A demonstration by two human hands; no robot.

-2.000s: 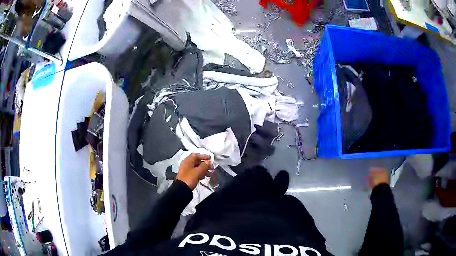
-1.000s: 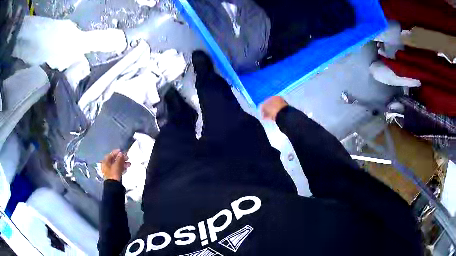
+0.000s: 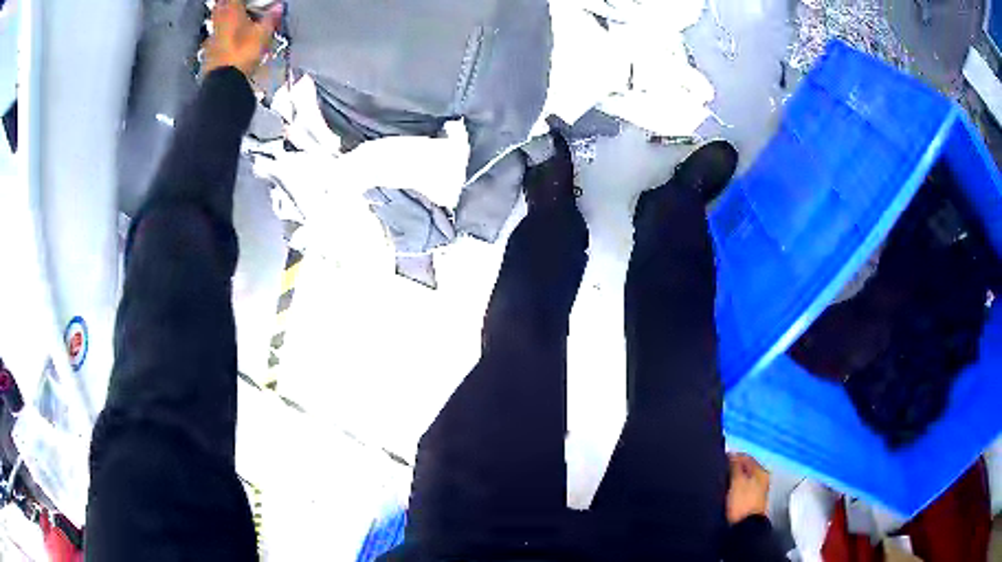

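The grey garment bundle (image 3: 407, 60), grey panels with white edges, lies on the floor at the top left and centre. My left hand (image 3: 242, 38) is at its upper left, near the picture's top edge, with bent fingers closed on a small white edge of it. The blue plastic crate (image 3: 808, 198) stands tilted at the right with dark cloth (image 3: 923, 318) inside. My right hand (image 3: 747, 489) is small at the crate's near left corner, against or just beside it. Its fingers are partly hidden, so its grip is unclear.
My legs stretch forward between bundle and crate, a dark shoe (image 3: 705, 170) close to the crate's left wall. A white machine trough (image 3: 71, 220) runs along the left edge. Yellow-black floor tape (image 3: 284, 318) shows at the left. Dark red cloth (image 3: 956, 521) lies below the crate. Thread scraps litter the top right.
The view has shifted and turned. My left arm now reaches farther forward over the bundle. The crate, earlier upright, now appears tilted and closer, with my right hand still by its near corner.
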